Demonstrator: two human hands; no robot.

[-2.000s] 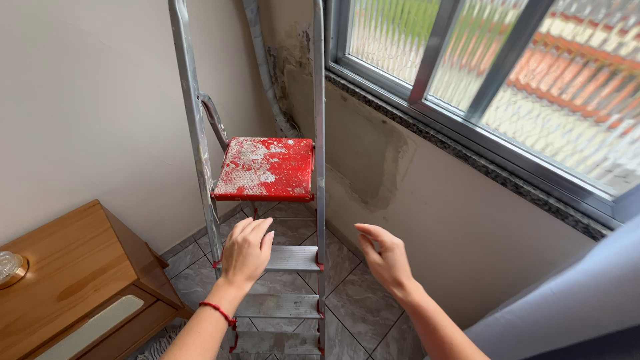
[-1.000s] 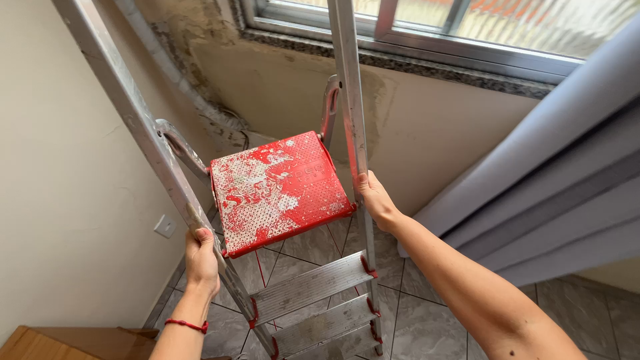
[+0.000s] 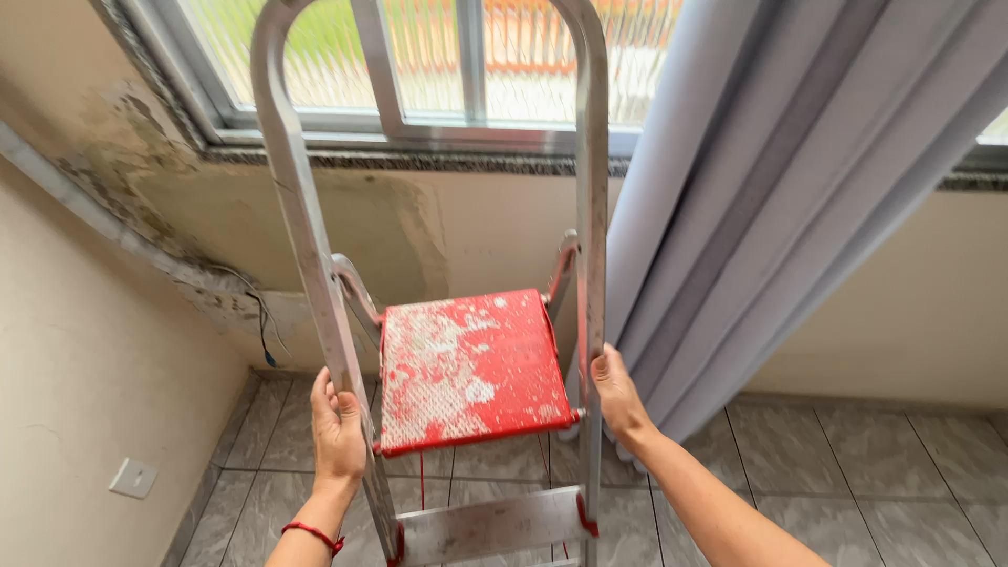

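An aluminium stepladder stands unfolded in front of me, its rounded top rail cut off by the view's upper edge. Its red platform is spotted with white paint or wear. My left hand holds the left side rail just beside the platform, thumb in front. On the right side rail, level with the platform, my right hand has its grip, the fingers partly hidden. A metal step with red end caps shows below the platform.
A grey-blue curtain hangs close to the ladder's right. Behind are a window with a granite sill and a patched, damaged wall with loose wires. A wall plate is at lower left, above grey floor tiles.
Both hands were off the ladder two seconds ago and took hold of its side rails. The ladder has since shifted, and now stands before the window beside the curtain. The view has turned right.
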